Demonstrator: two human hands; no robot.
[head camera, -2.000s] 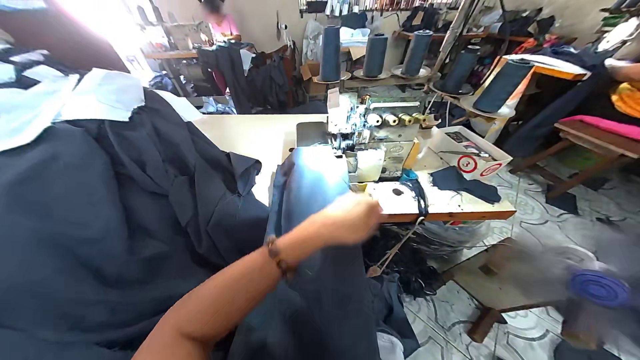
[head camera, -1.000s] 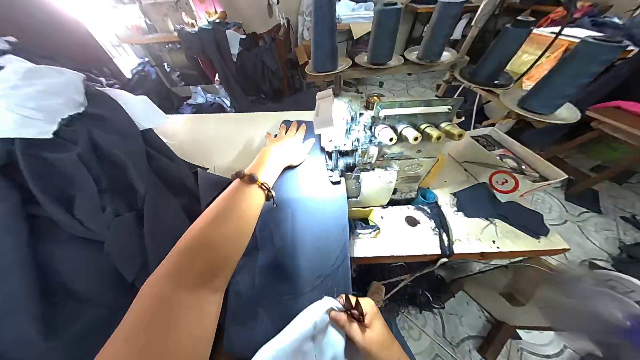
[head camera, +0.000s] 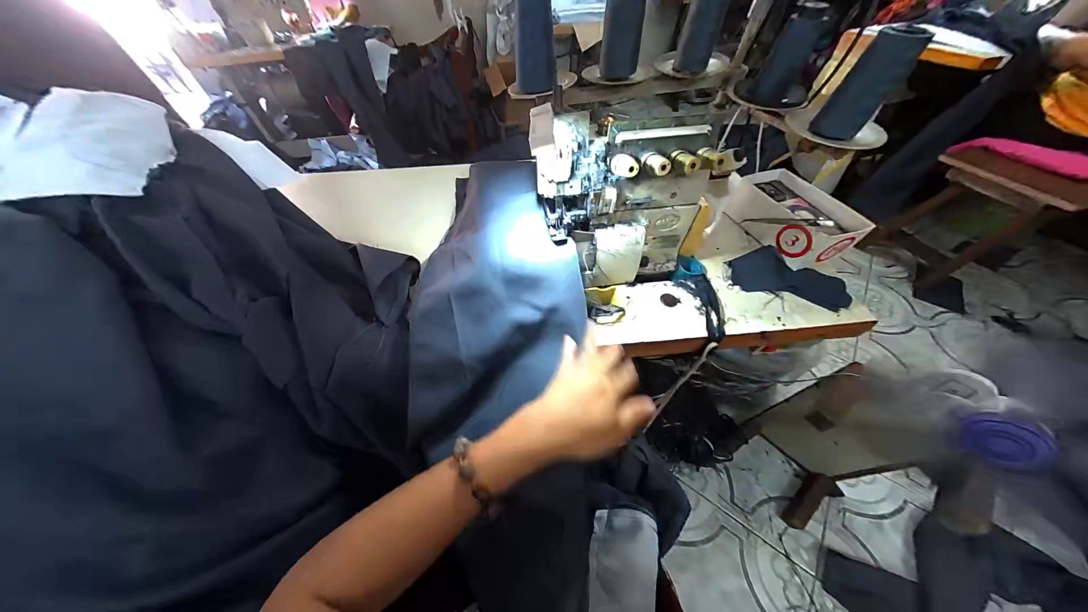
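Observation:
Dark blue fabric (head camera: 501, 289) lies lengthwise over the table, its right edge beside the needle area of an overlock sewing machine (head camera: 629, 195) and its near end hanging down. My left hand (head camera: 595, 399), with a bracelet at the wrist, is over the right edge of this fabric, fingers spread and somewhat blurred; nothing shows in its grasp. My right hand is out of sight. A large heap of dark fabric (head camera: 212, 340) fills the left side, with pale pieces (head camera: 93, 144) on top. A light blue-grey cloth part (head camera: 625, 552) hangs below my left hand.
Thread cones (head camera: 697, 38) stand behind the machine. To its right are an open white box (head camera: 799, 212) with tools and a dark scrap (head camera: 790, 280). A wooden stool (head camera: 824, 425) and a blurred fan with a purple hub (head camera: 1007, 440) stand at the lower right.
My left hand has moved from the fabric beside the machine down toward the near right edge. My right hand, seen one second ago holding light cloth and a dark small tool, has left the view.

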